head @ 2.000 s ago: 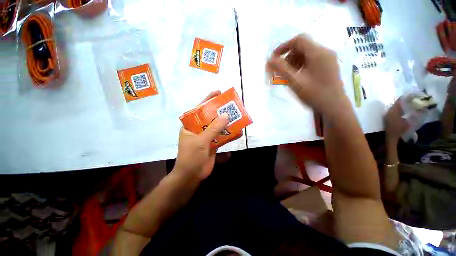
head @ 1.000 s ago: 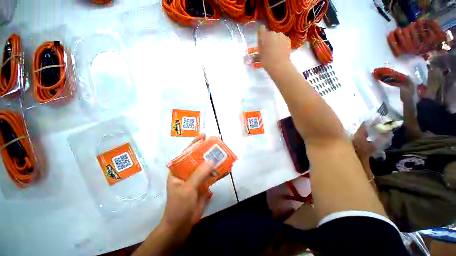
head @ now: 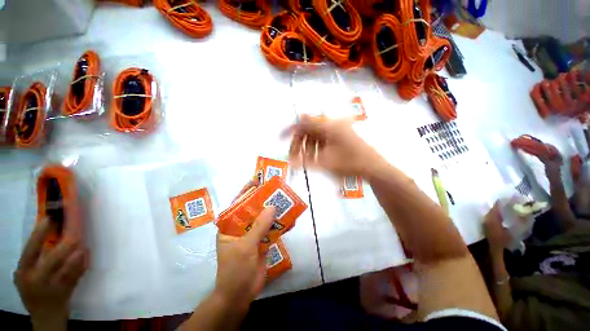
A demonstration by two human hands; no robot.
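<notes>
My left hand (head: pixel 242 258) holds a stack of orange QR cards (head: pixel 262 210), thumb on top. My right hand (head: pixel 330 145) is blurred above the table, right of the stack; its fingers look apart and no card shows in them. One QR card (head: pixel 191 210) lies on a flat clear plastic bag (head: pixel 174 249) left of the stack. Another card (head: pixel 272 169) shows behind the stack and one (head: pixel 277 260) below it, both partly hidden. Further cards lie right of the seam (head: pixel 352 186) and farther back (head: pixel 358 108). An orange edge shows behind my right hand.
Another person's hand (head: pixel 52 271) is on a coiled cable (head: pixel 58 194) at left. Bagged cables (head: pixel 134 100) lie behind it. Coiled orange cables (head: pixel 323 32) are heaped at the back. A marked sheet (head: pixel 446 142) and a yellow-green stick (head: pixel 440 191) lie at right. Another person holds wrapped food (head: pixel 527 210).
My right hand has come back from the far bags towards the stack. Another person's hand and a coil have appeared at left. The view has shifted, showing more of the cable heap.
</notes>
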